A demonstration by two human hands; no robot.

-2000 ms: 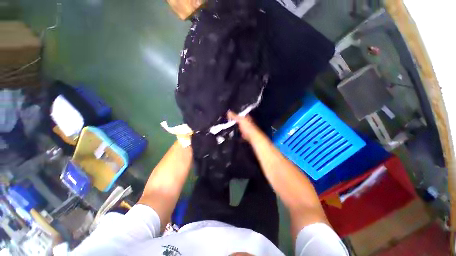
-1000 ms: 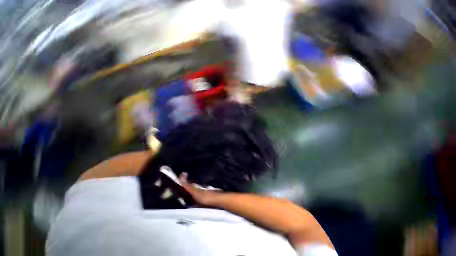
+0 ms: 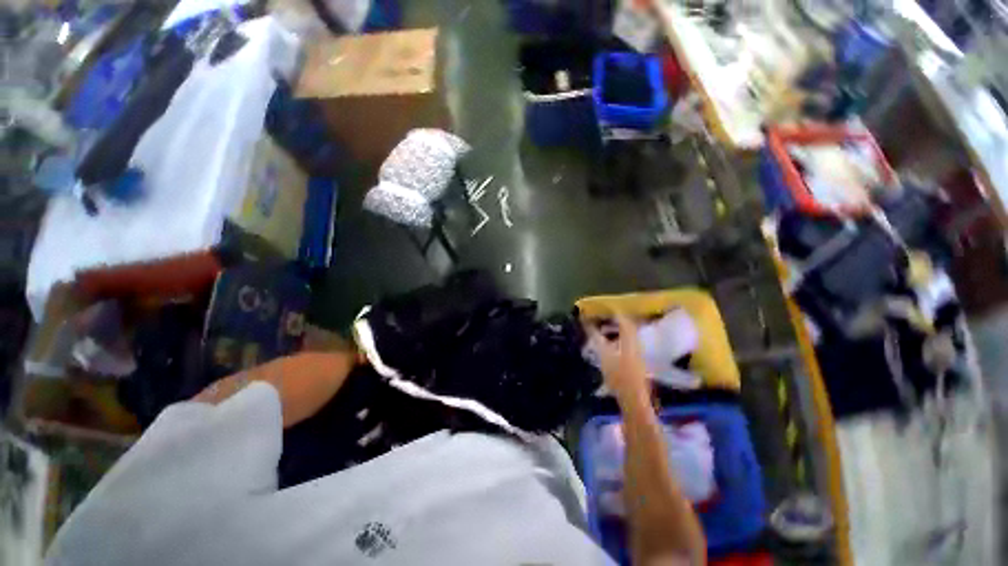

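A large dark cloth bundle with small pale specks lies against my front. A narrow white strip runs across its near side. My left forearm passes along the bundle's left side, and my left hand is hidden behind the cloth. My right hand is raised at the bundle's right edge, over the yellow bin that has white pieces in it. The hand is blurred, and I cannot tell whether it holds anything.
Blue bin stands below the yellow one. A cartoned heap and white-covered table are at left. A speckled stool and brown carton stand ahead. A long table with dark cloth is at right.
My view has swung round to an aisle with tables on both sides. The dark bundle is still against me. My right arm has moved from across the bundle out to its right side.
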